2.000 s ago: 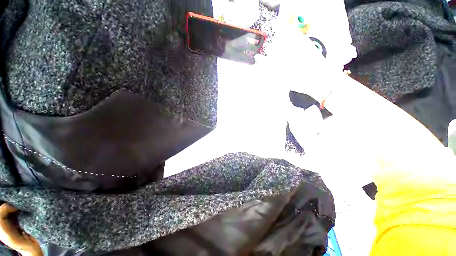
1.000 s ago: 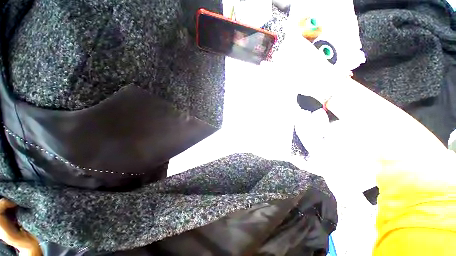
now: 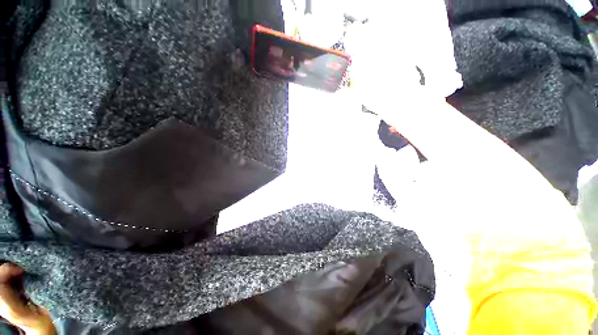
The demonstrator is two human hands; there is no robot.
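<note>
A dark grey coat (image 3: 157, 278) with a rough shell fills the left and centre. Its smooth black lining (image 3: 147, 176) shows a row of pale stitches. My left hand (image 3: 23, 304) is at the lower left edge, cut off, with curled fingers against the coat; its grip is unclear. My right arm reaches from a yellow sleeve at lower right towards the upper middle. My right hand (image 3: 393, 91) is washed out by glare among the things beyond the phone, and its fingers cannot be made out.
A phone (image 3: 300, 60) with a red-orange edge lies by the coat, its screen lit. The white table (image 3: 321, 141) is overexposed. A dark round thing (image 3: 392, 135) lies near my right forearm. A second dark coat (image 3: 515, 72) is at the upper right. A blue edge (image 3: 431, 322) shows at the bottom.
My right arm has shifted left and up, and the cones with green centres seen before are now mostly covered or lost in glare. My left hand stays about the same.
</note>
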